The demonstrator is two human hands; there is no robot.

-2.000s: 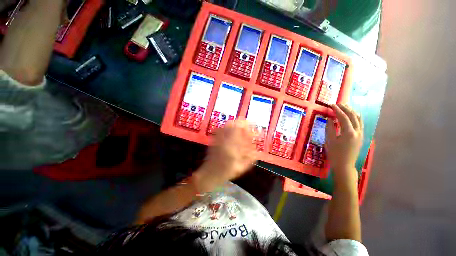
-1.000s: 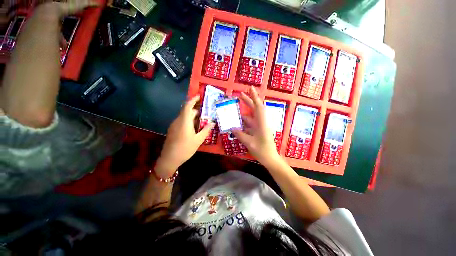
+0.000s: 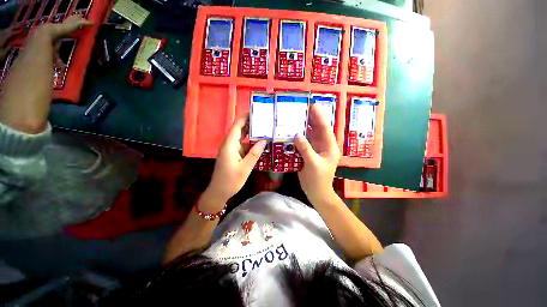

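My left hand (image 3: 235, 163) and my right hand (image 3: 319, 157) hold two red keypad phones side by side above the front row of the orange-red phone tray (image 3: 384, 90). The left phone (image 3: 262, 117) and the right phone (image 3: 291, 118) are face up with lit white screens and blue top bars. My thumbs lie on or near their upper keys. The back row holds several face-up phones with bluish lit screens. In the front row, the two leftmost pockets show bare. One phone (image 3: 361, 128) lies at the right end; another beside it is partly behind my right hand.
At left, another person's arm (image 3: 27, 87) reaches over a second tray of phones (image 3: 87, 54). Between the trays lie loose black batteries (image 3: 167, 67) and a face-down red phone (image 3: 141, 77). Another orange-red tray (image 3: 439, 150) is below the bench's right edge, holding a dark item.
Both hands now hold the two phones evenly side by side, raised from the front row. The tray appears straighter and further left in view. More of the lower right tray shows.
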